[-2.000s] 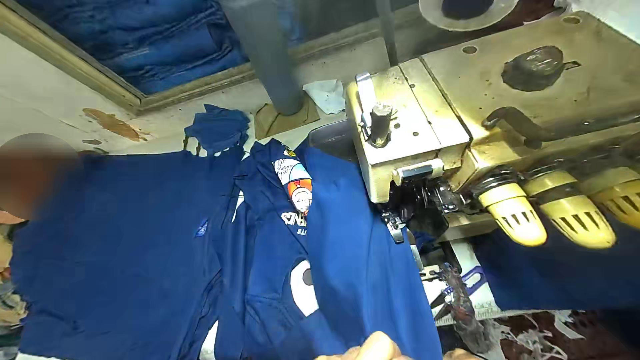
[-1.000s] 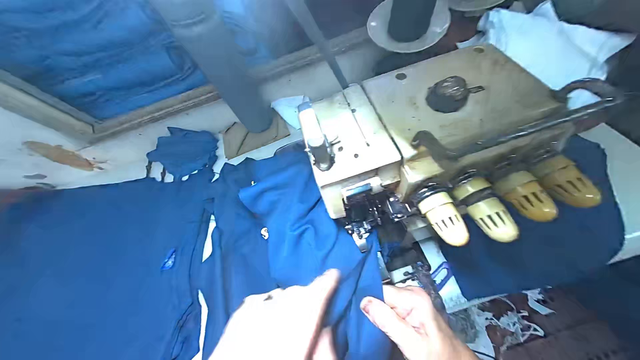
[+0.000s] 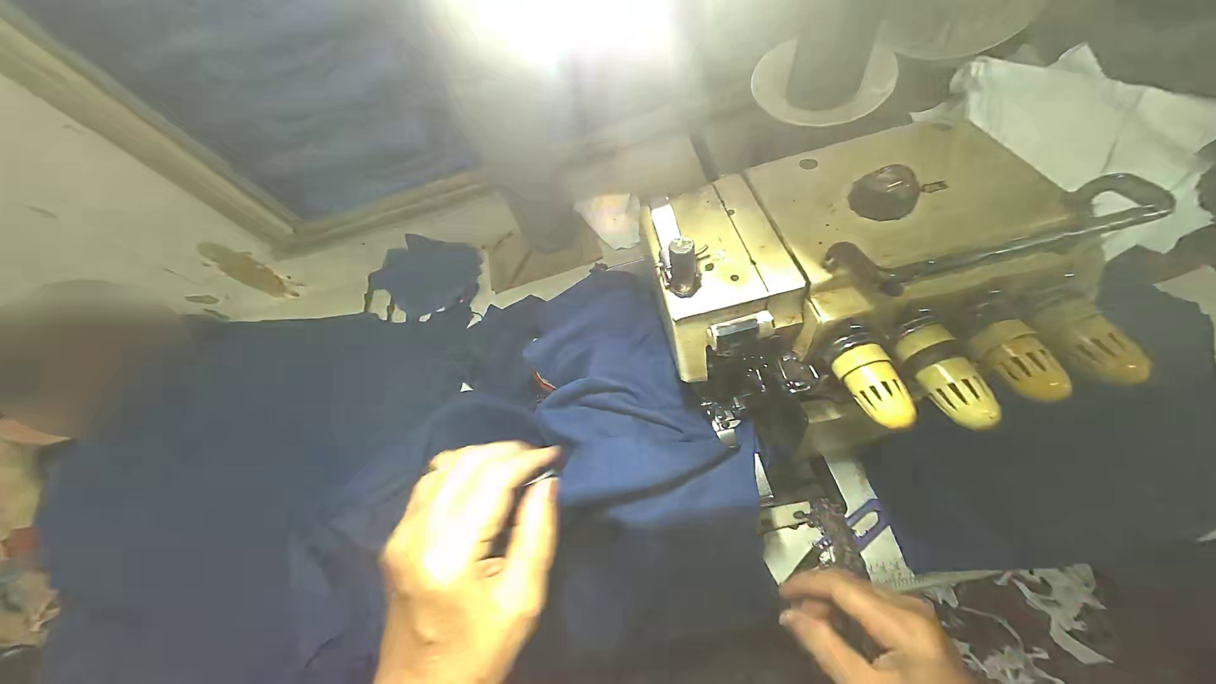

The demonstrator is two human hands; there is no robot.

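Navy blue fabric [image 3: 627, 446] lies bunched on the table, its right edge under the presser foot [image 3: 724, 423] of an overlock sewing machine [image 3: 912, 228]. Over the fabric, left of the needle area, is my left hand [image 3: 475, 560], thumb and forefinger pinched near a fold; whether cloth is between them is unclear. My right hand [image 3: 864, 622] is at the fabric's lower right edge, below the machine, fingers curled; its tips are close to the edge, and a grip cannot be made out.
Several yellow tension knobs [image 3: 955, 385] project from the machine's front. More navy cloth [image 3: 190, 494] spreads at left. Purple-handled snips [image 3: 866, 522] rest beside the machine's base. White cloth [image 3: 1073, 123] and thread cones' round holders [image 3: 825, 95] stand behind. Fabric scraps [image 3: 1054, 608] lie lower right.
Both hands were together on the fabric near the presser foot one second ago; now they are farther apart. The printed front visible two seconds ago is mostly covered by folds. Bright glare has appeared at the top.
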